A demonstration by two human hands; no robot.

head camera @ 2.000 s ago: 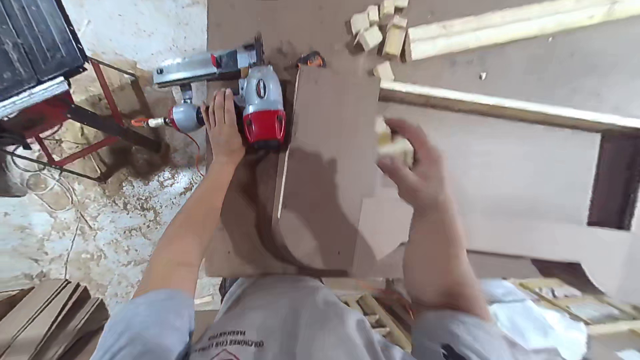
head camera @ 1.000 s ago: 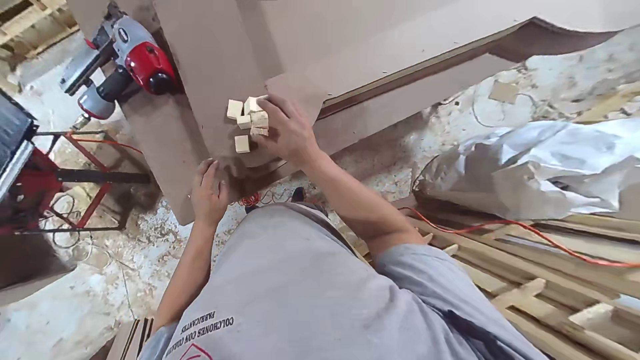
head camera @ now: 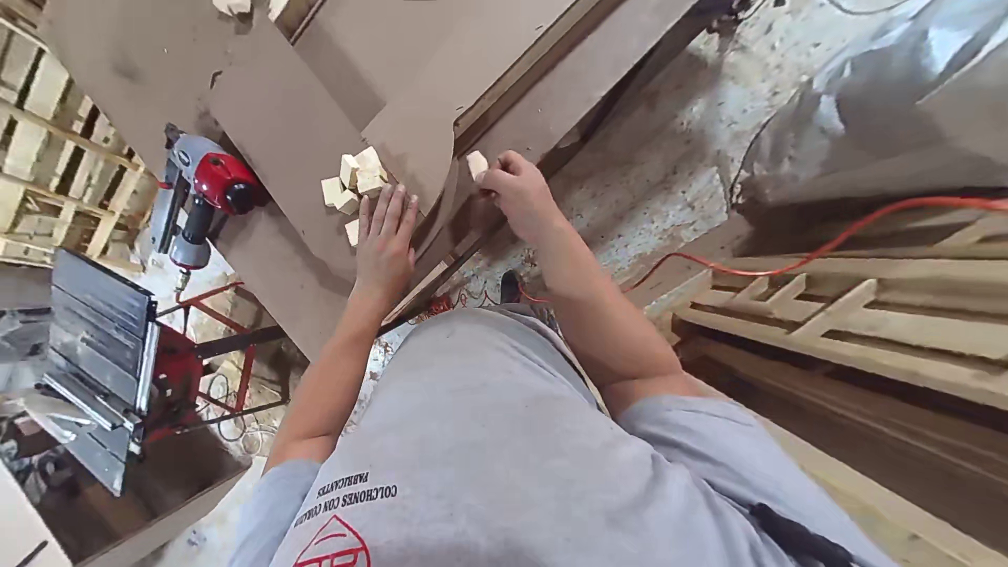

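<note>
Several small wooden blocks (head camera: 368, 172) lie in a loose heap on a brown sheet of board (head camera: 291, 102). My left hand (head camera: 386, 244) rests flat on the board with its fingers against the near side of the heap, holding nothing. Between the thumb and fingers of my right hand (head camera: 516, 189) is one small wooden block (head camera: 476, 164), above the curved edge of the board. A red and grey pneumatic nailer (head camera: 216, 175) lies on the work surface, left of the blocks.
A table saw with a red stand (head camera: 102, 339) is at the left. Slatted wooden frames (head camera: 819, 315) lie at the lower right, crossed by an orange hose (head camera: 858, 228). A grey plastic-wrapped bundle (head camera: 874, 118) stands at the upper right.
The view has turned. The nailer, under my left hand two seconds ago, is now apart from it. My right hand has moved right, away from the heap, with one block.
</note>
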